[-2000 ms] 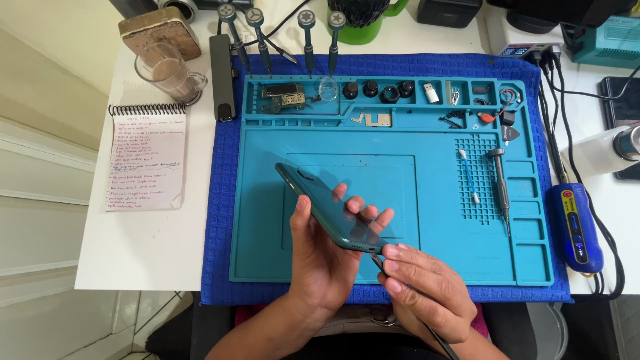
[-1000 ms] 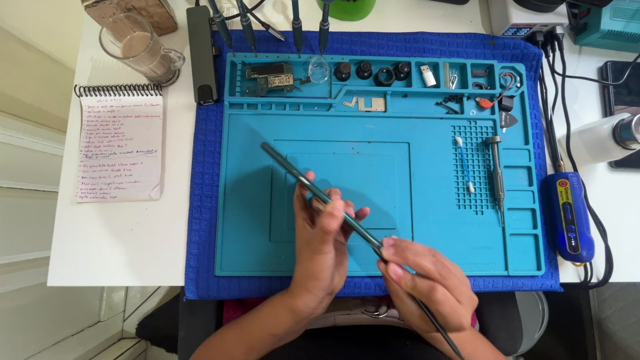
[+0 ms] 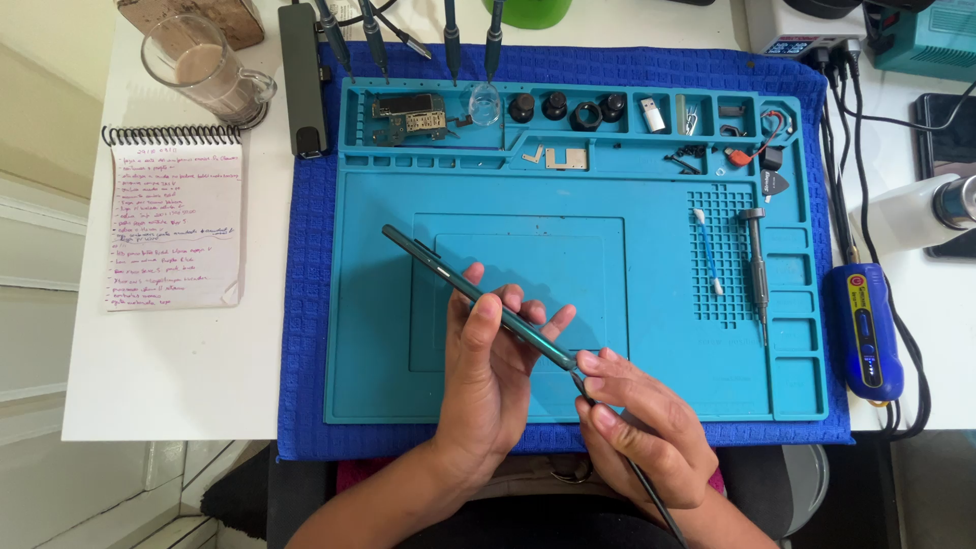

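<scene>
A green smartphone is held edge-on above a teal silicone repair mat, slanting from upper left to lower right. My left hand grips it around the middle, thumb on the near edge and fingers behind. At the phone's lower right end, my right hand pinches the plug end of a black cable, which touches that end or sits in it; which of the two cannot be told. The cable runs down past my right wrist. A precision screwdriver and a cotton swab lie on the mat's right side.
Phone boards, small dark caps and screws fill the mat's top trays. Left stand a glass mug with a brown drink and a spiral notepad bearing writing. On the right are a blue-yellow handheld tool, black cables and a bottle.
The phone has turned from showing its broad face to edge-on. Both hands keep their hold on the phone and the cable.
</scene>
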